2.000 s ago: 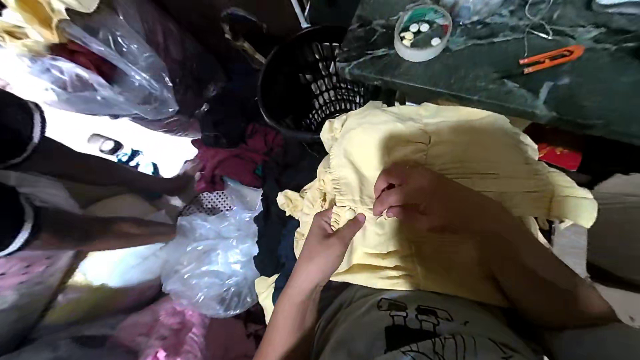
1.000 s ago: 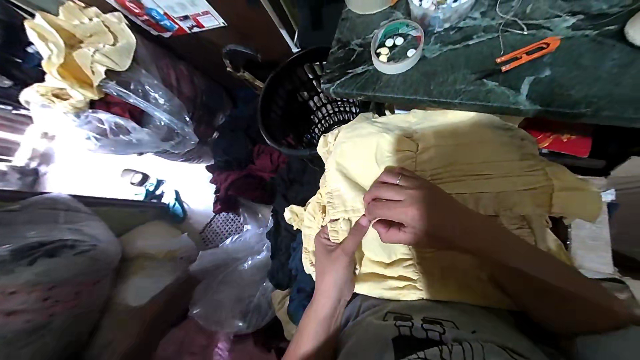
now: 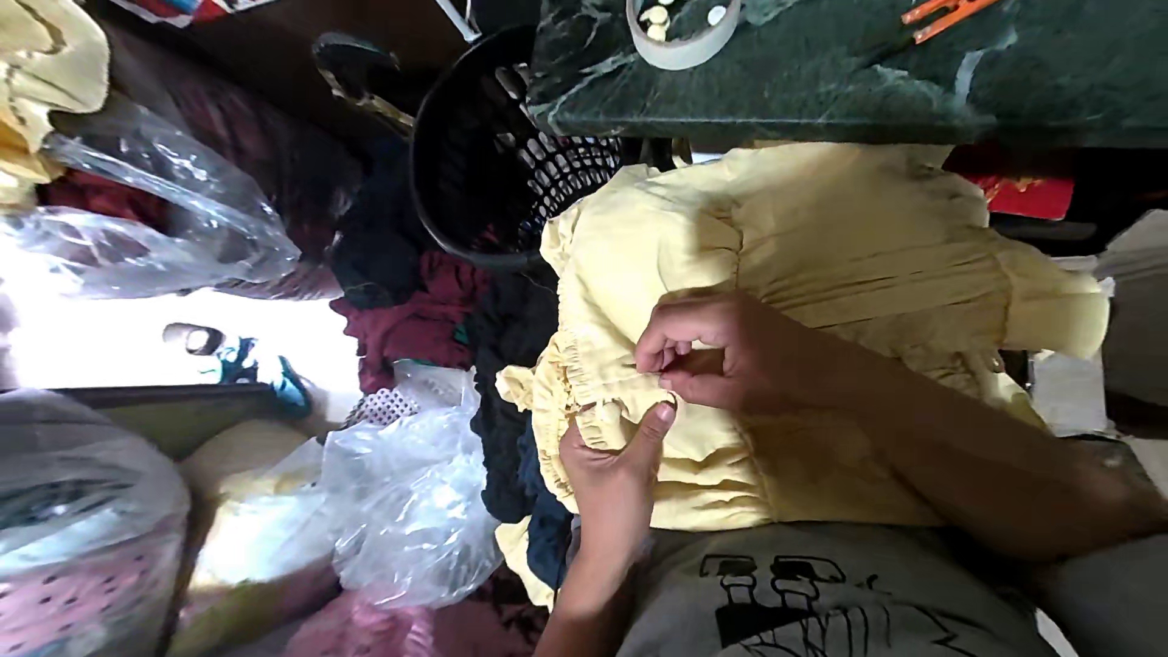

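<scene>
A pale yellow garment (image 3: 849,228) with gathered seams and a ruffled edge lies across my lap. My left hand (image 3: 616,456) grips its cloth near the ruffled edge, thumb on top and the fingers partly hidden by fabric. Just above and to the right, my right hand (image 3: 703,351) has its thumb and index finger brought close together over the garment. Whether something thin, such as a needle or thread, sits between those fingertips is too small to tell.
A green marble tabletop (image 3: 821,82) holds a roll of tape (image 3: 689,50) with buttons inside and an orange thread snipper (image 3: 944,14). A black plastic basket (image 3: 429,182) stands beside it. Clear plastic bags (image 3: 411,502) and dark and maroon clothes (image 3: 411,319) lie at left.
My right hand has moved slightly off my left thumb, where the two touched a second ago. My left hand keeps hold of the yellow cloth. A person's legs at left two seconds ago are out of view.
</scene>
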